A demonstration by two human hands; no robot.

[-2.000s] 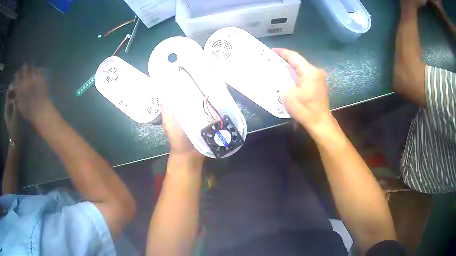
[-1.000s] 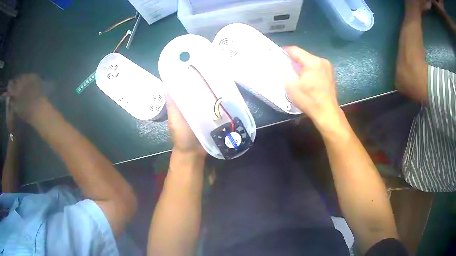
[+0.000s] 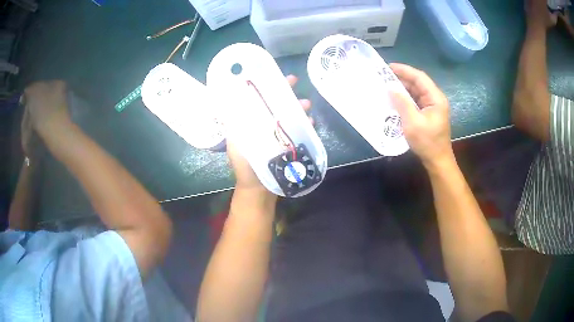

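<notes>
My left hand (image 3: pixel 244 165) holds a white oval housing (image 3: pixel 255 107) from beneath, its fingertips showing at the right edge. Inside the housing a black square fan (image 3: pixel 294 172) sits at the near end, with thin red and dark leads running up its middle and a round hole at the far end. My right hand (image 3: pixel 425 116) grips the right edge of a white long oval cover plate (image 3: pixel 355 94) with a round grille near each end. The cover and the housing are apart.
Another white vented oval piece (image 3: pixel 179 107) lies left, by a green strip board (image 3: pixel 129 99) and wires (image 3: pixel 173 28). White boxes (image 3: pixel 327 31) stand behind. A translucent shell (image 3: pixel 454 28) lies at the back right. People sit at both sides: a blue sleeve (image 3: pixel 82 270), a striped sleeve (image 3: pixel 551 188).
The cover in my right hand has moved right, away from the housing, and now shows both grilles clearly. More fingertips of my left hand show. The whole view has shifted slightly.
</notes>
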